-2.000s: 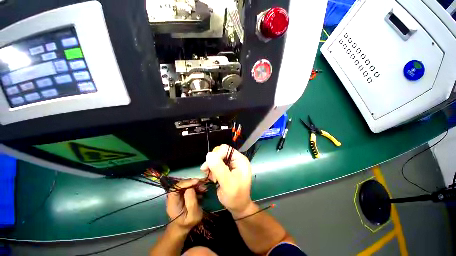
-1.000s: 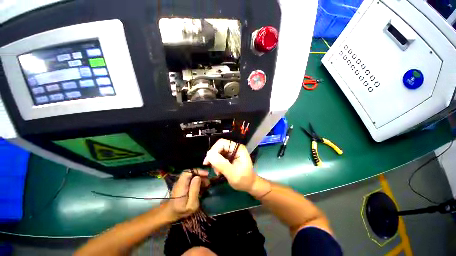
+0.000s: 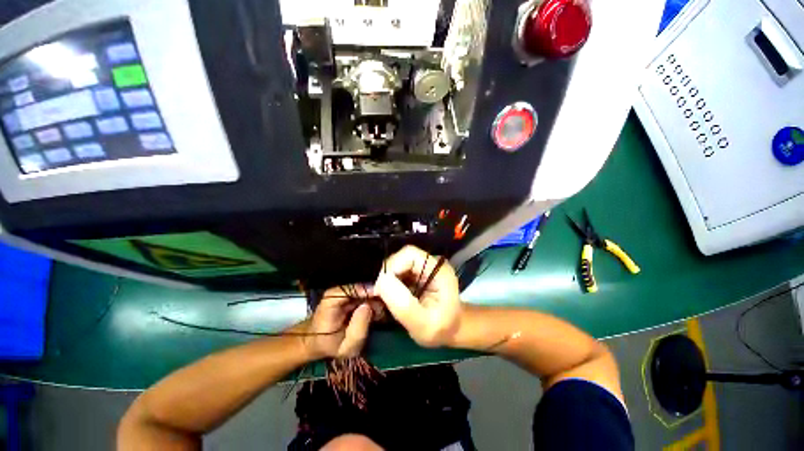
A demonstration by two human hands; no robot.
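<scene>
My right hand is just below the wire feed slot and pinches thin black wires; one wire rises from its fingertips toward the slot. Orange-red tips fan out above this hand. My left hand is beside it, touching or nearly touching, and holds black wires that trail out to the left. A wire bundle with reddish ends hangs below my left hand over my lap. The machine window above shows metal parts. Whether the wire's end is inside the slot is too dark to tell.
The touch screen is at the left, the emergency stop button and round push button at the right. Open pliers and a pen lie on the green bench, with a second machine beyond. Blue bins stand left.
The view has moved closer to the machine. The mechanism in the window stands in a different position. Both hands stay together below the slot, still holding wires.
</scene>
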